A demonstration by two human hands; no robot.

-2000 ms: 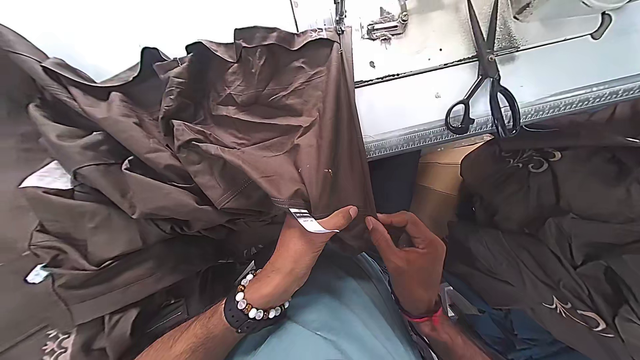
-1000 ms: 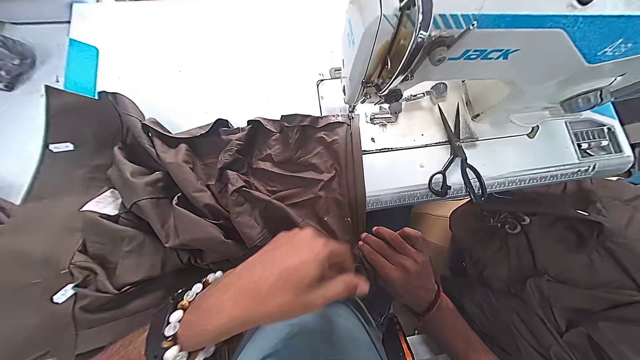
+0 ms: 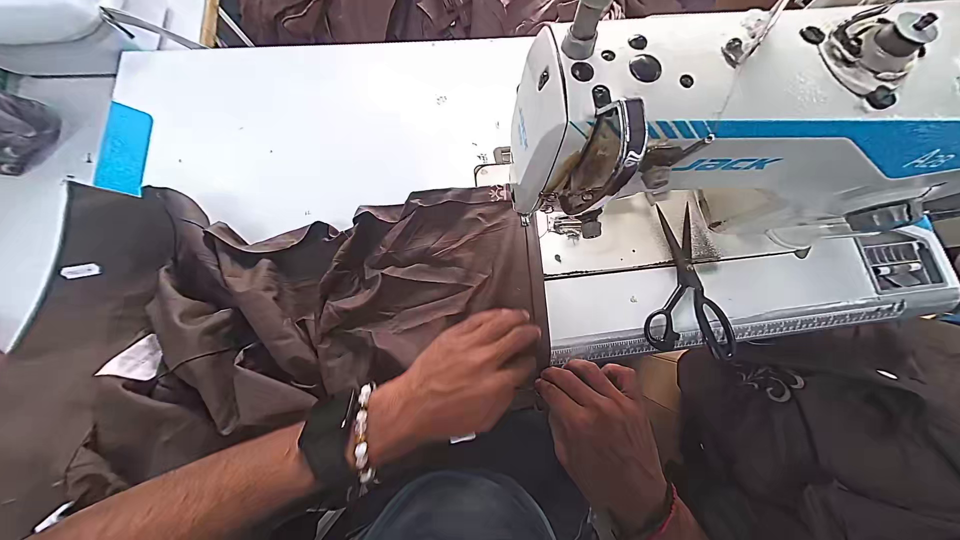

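Observation:
Dark brown fabric (image 3: 405,277) lies bunched on the sewing machine's bed, its straight, folded right edge running from the presser foot (image 3: 526,219) down to my hands. My left hand (image 3: 461,367), with a beaded bracelet and a dark wristband, rests on the fabric beside that edge, fingers curled. At the lower end of the edge, my right hand (image 3: 596,420) pinches the fabric between thumb and fingers. Small white labels (image 3: 80,271) show on the cloth. The white sewing machine head (image 3: 750,150) stands over the fabric's upper end; its needle tip is too small to make out.
Open black-handled scissors (image 3: 684,281) lie on the machine bed, right of the fabric. A measuring scale (image 3: 765,324) runs along the front edge. More dark garments (image 3: 810,435) are heaped at lower right, and further cloth (image 3: 375,19) lies beyond the table's far edge.
My left hand has moved from the fabric's lower end up beside its folded edge. My right hand stays at the lower end. The view has shifted to show the machine head.

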